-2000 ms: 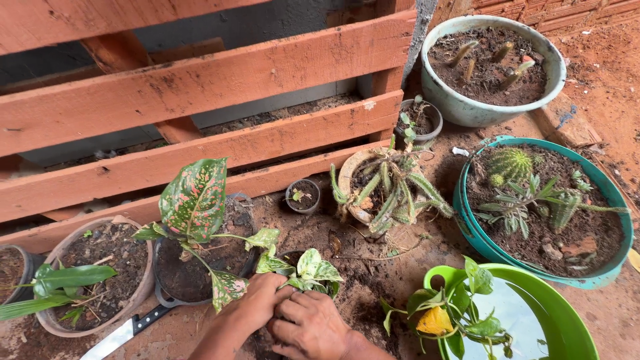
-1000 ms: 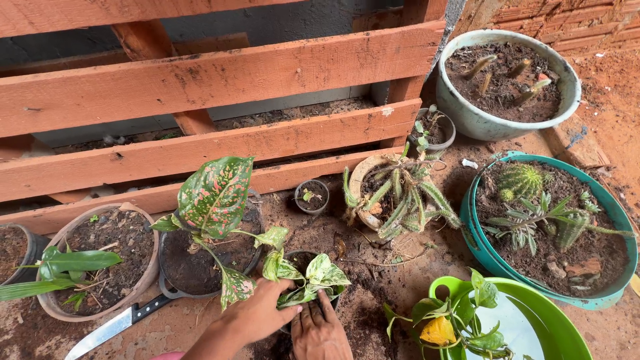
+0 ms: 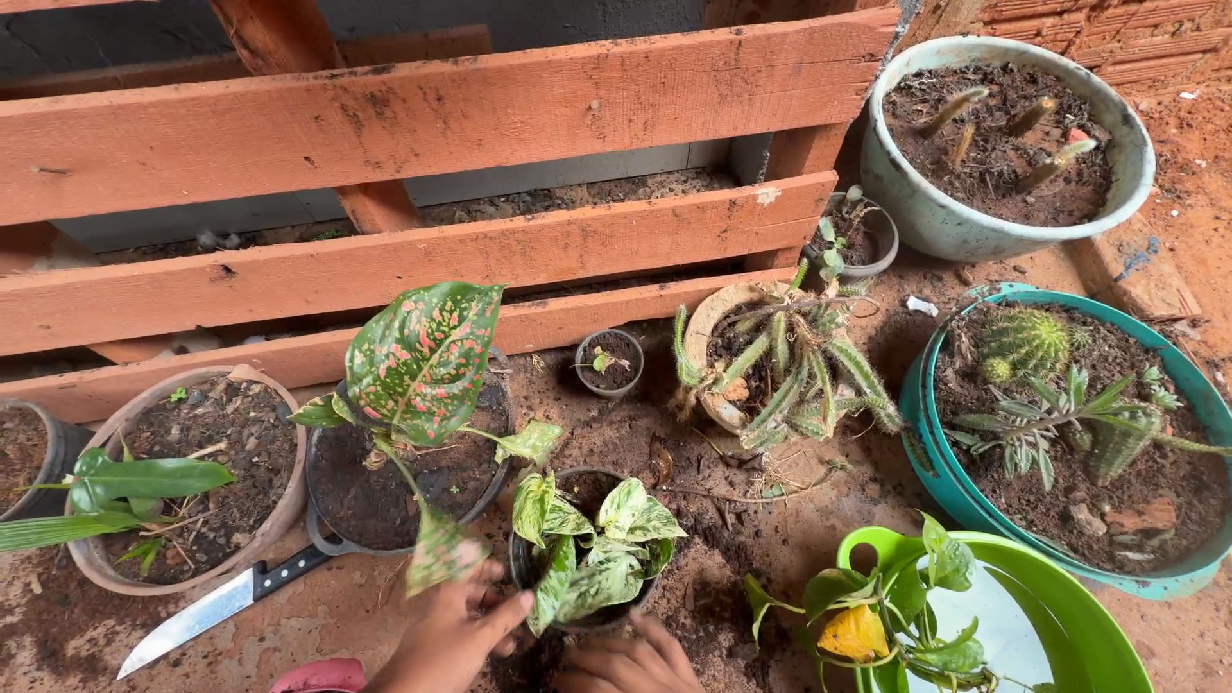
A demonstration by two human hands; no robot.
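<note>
A small dark pot (image 3: pixel 520 568) holds a variegated pothos (image 3: pixel 611 568) with cream and green leaves. At its lower left, my left hand (image 3: pixel 457 626) has its thumb by a pothos leaf; whether it grips anything is unclear. My right hand (image 3: pixel 630 664) rests at the pot's lower right edge, fingers partly cut off by the frame. A pink-spotted aglaonema (image 3: pixel 423 371) stands in a dark pot just behind my left hand, one drooping leaf blurred above the fingers. A kitchen knife (image 3: pixel 217 606) with a black handle lies on the ground to the left.
An orange wooden pallet (image 3: pixel 481 106) stands behind the pots. On the right are a teal cactus tub (image 3: pixel 919 404), a pale green pot (image 3: pixel 905 192) and a lime green basin (image 3: pixel 1078 616) with a vine. A potted cactus (image 3: pixel 799 366) and a tiny seedling pot (image 3: pixel 611 385) sit mid-ground.
My hands, earlier among the pothos leaves, have moved down toward the near side of its pot. More of the pot and leaves now shows.
</note>
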